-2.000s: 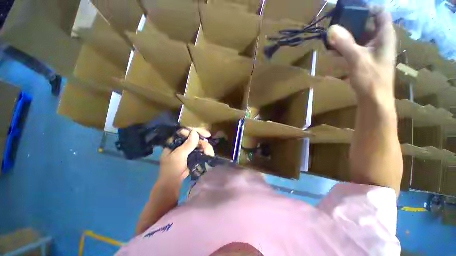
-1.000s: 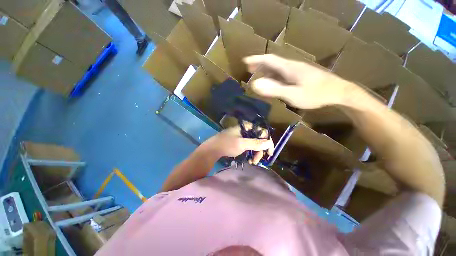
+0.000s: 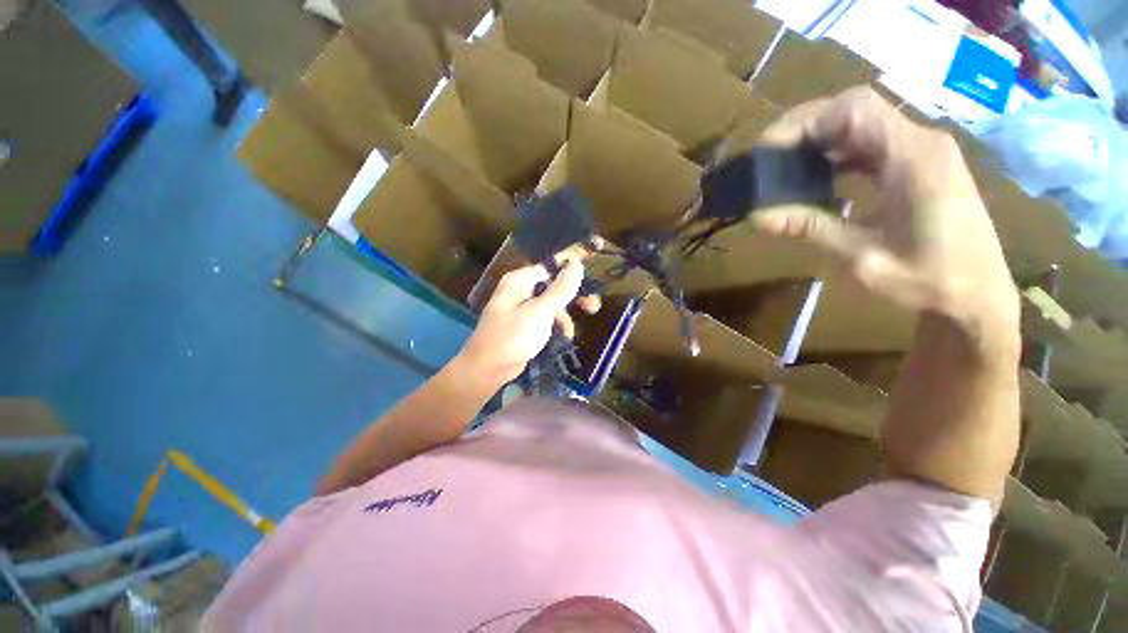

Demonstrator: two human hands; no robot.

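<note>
My right hand (image 3: 884,198) holds a black power adapter (image 3: 792,177) between thumb and fingers above the open cartons, slightly blurred. Its bundled black cord (image 3: 656,257) hangs toward my left hand, with a small pale tip at its lower end. My left hand (image 3: 532,312) is lower and to the left, shut on black power adapters (image 3: 553,223) and their cords, some of them hanging below the hand near my shirt. An open carton (image 3: 717,344) in front of me has dark items inside that are hard to make out.
Rows of open brown cartons (image 3: 520,105) with raised flaps fill the middle and right. Clear plastic bags (image 3: 1051,161) lie at the upper right. At the left are blue floor, a blue pallet edge (image 3: 93,173), a yellow bar (image 3: 217,488) and a person's leg (image 3: 198,50).
My right hand was empty and reaching over my left hand; it has moved right and now holds one adapter. My left hand still holds its bunch. The view has shifted.
</note>
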